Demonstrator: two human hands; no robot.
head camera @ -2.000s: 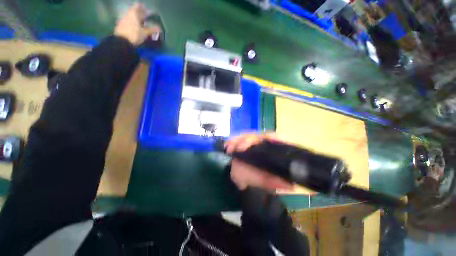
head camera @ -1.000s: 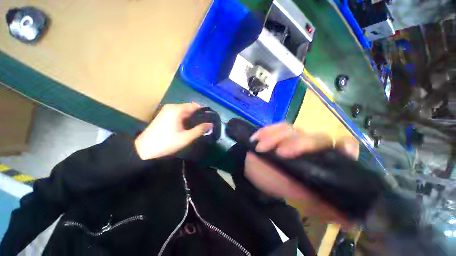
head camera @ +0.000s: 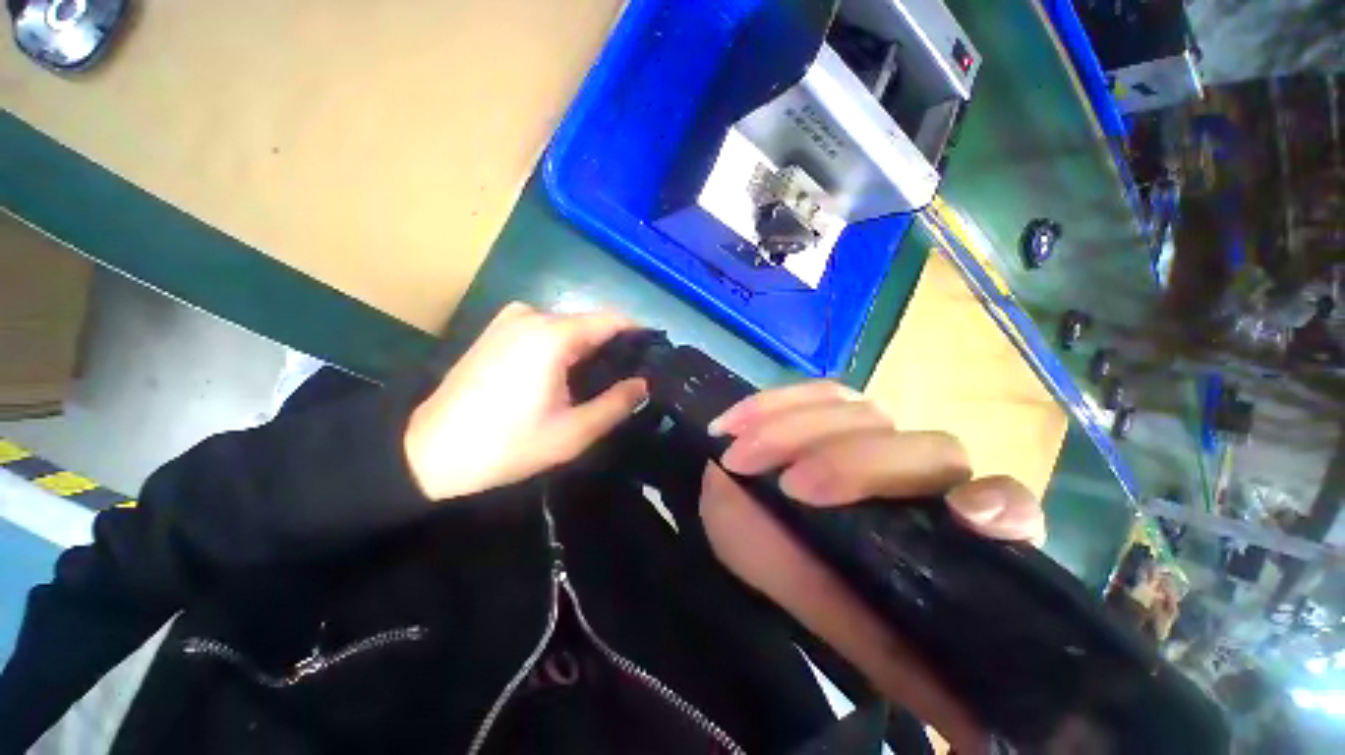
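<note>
My left hand (head camera: pixel 509 401) holds a black housing (head camera: pixel 608 372) between thumb and fingers in front of my chest. My right hand (head camera: pixel 848 487) is closed around the electric screwdriver (head camera: pixel 944 590), a long thick black cylinder. Its narrow front end touches or nearly touches the housing's right side; the bit is hidden. The housing's centre ring cannot be seen. The automatic screw feeder (head camera: pixel 863 126) stands in the blue plastic tray (head camera: pixel 602 221), with its screw pickup point (head camera: pixel 789 218) on a pale plate at the near end.
A tan cardboard sheet (head camera: pixel 339 133) lies left of the tray, with another housing (head camera: pixel 67 27) at its far left. A second cardboard sheet (head camera: pixel 974 369) lies to the right. Several dark housings stand in a row on the green bench beyond the edge strips.
Since two seconds ago, my left hand has come from the far side of the bench to my chest with a housing. The screwdriver's front end has come up to it over the last second.
</note>
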